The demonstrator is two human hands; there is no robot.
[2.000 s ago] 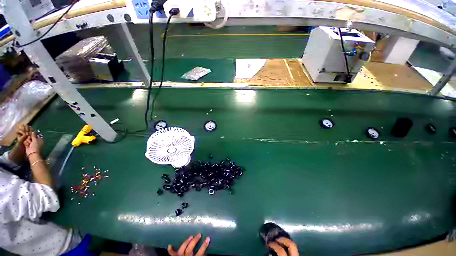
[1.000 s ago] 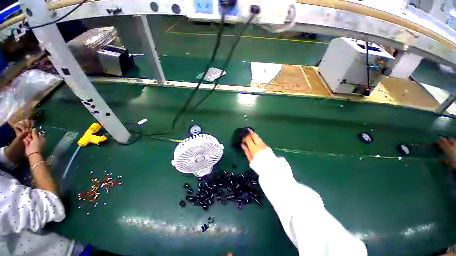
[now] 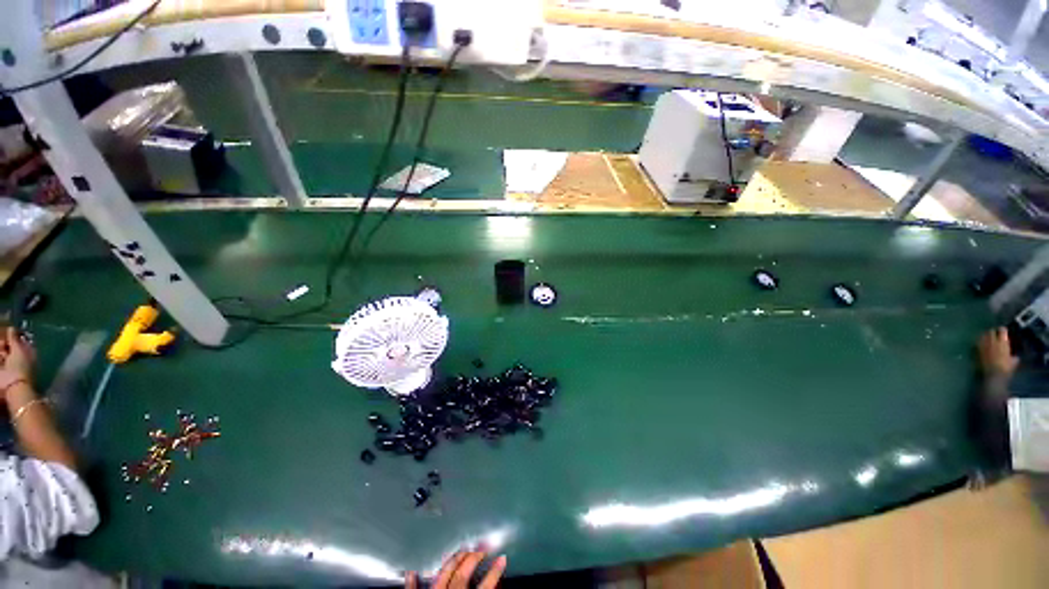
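A black cylindrical housing (image 3: 510, 282) stands upright on the green bench, beside a round unit with a pale face (image 3: 543, 296). A loose pile of small glossy black parts (image 3: 489, 403) lies in front of it, with a few parts (image 3: 426, 492) apart, nearer to me. My left hand (image 3: 460, 568) is at the bottom edge, at the bench's near edge; only fingers show, slightly apart, with nothing seen in them. The rest is cut off. My right hand is out of the picture.
A white fan (image 3: 392, 344) stands left of the pile. A yellow glue gun (image 3: 140, 335) and small reddish parts (image 3: 170, 449) lie left, near a neighbour's arm. More round units (image 3: 844, 295) lie right. Another person's hand (image 3: 998, 351) is far right. Cardboard (image 3: 909, 541) is at bottom right.
My right hand carried the black housing to the far side of the bench, let it go and left the picture. The view has swung; cardboard now shows at bottom right.
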